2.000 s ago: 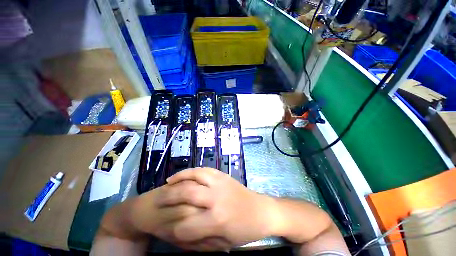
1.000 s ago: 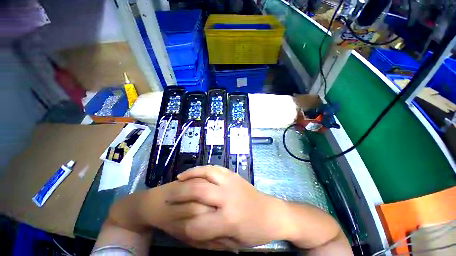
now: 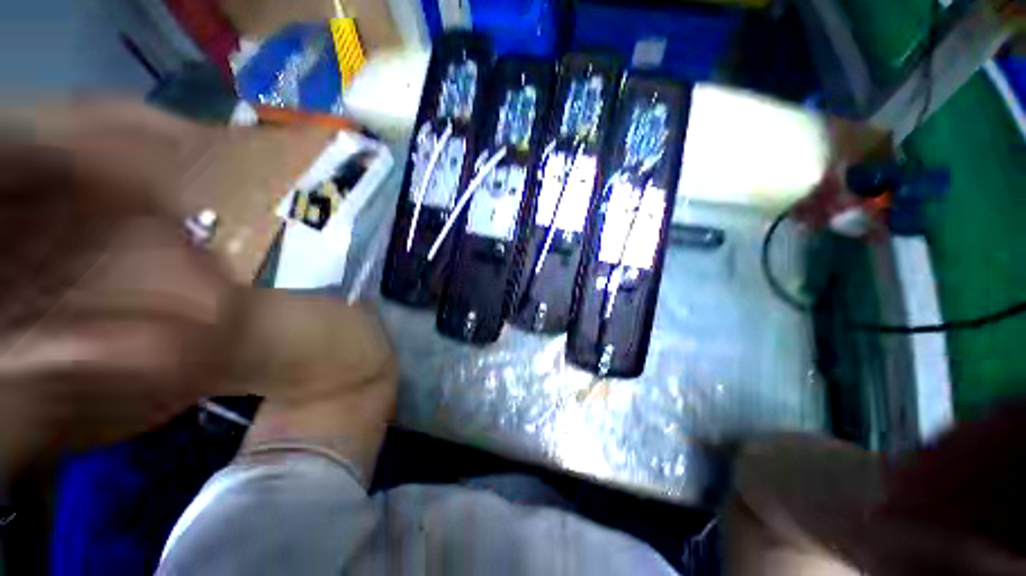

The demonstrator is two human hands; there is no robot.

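Four long black lock panels lie side by side on the bubble wrap mat, with their open backs up. Circuit boards show at their far ends, and white lead wires lie over them. A black bar sticks out to the right of the rightmost panel. My left hand is large and blurred at the left, away from the panels; its fingers cannot be made out. My right hand is a dark blur at the lower right, partly cut off. Neither hand touches a panel.
A parts box with black and tan pieces stands left of the panels, near cardboard. A whitish padded roll lies behind. A yellow bottle and blue tray are rear left. A black cable crosses at the right.
My clasped hands have come apart and moved to the left and right sides, uncovering the near ends of the panels. The view has tilted down and come closer to the table.
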